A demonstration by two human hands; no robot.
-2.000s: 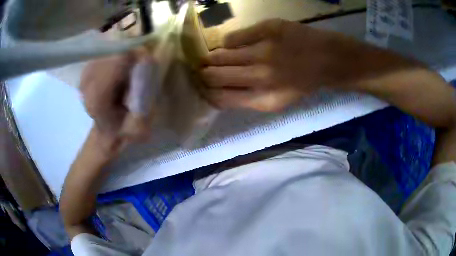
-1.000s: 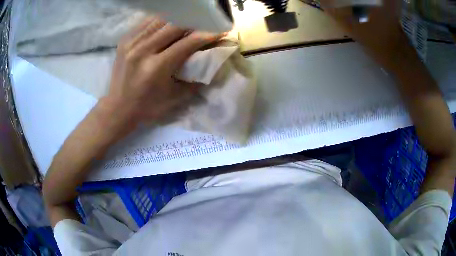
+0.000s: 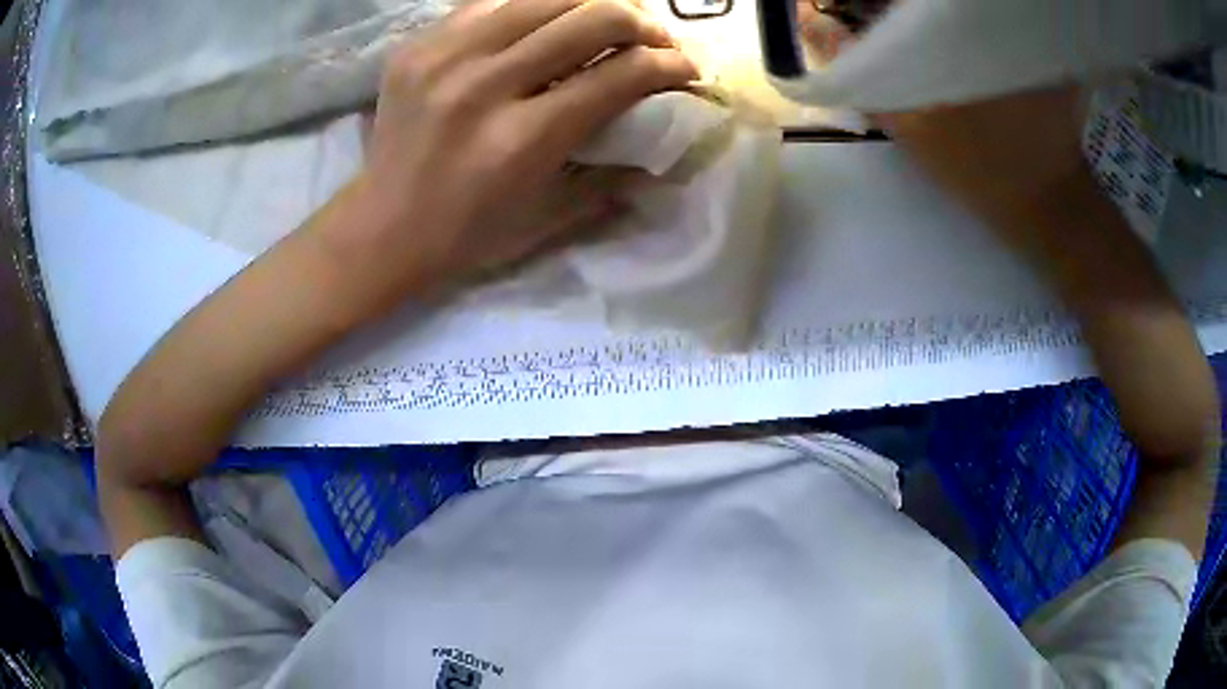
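The pale cream garment (image 3: 686, 242) lies on the white table, with more of its cloth spread to the left. My left hand (image 3: 518, 135) lies on the garment at the lit machine bed, fingers bent over the cloth, a folded flap beside the fingertips. My right hand is mostly hidden behind the pale sewing machine head (image 3: 996, 54) at the upper right; my right forearm (image 3: 1002, 175) shows below it. What the right fingers do is hidden. The needle area is not clearly visible.
Label strips (image 3: 1130, 155) with dark print lie right of my right forearm. A printed ruler (image 3: 579, 377) runs along the table's front edge. Blue crates (image 3: 357, 505) stand below the table at left and right (image 3: 1036, 485), the left one beside grey-beige cloth.
My left hand and the garment under it have shifted right and slightly up in the view. The machine head now covers my right hand, and the dark ribbed block is out of sight.
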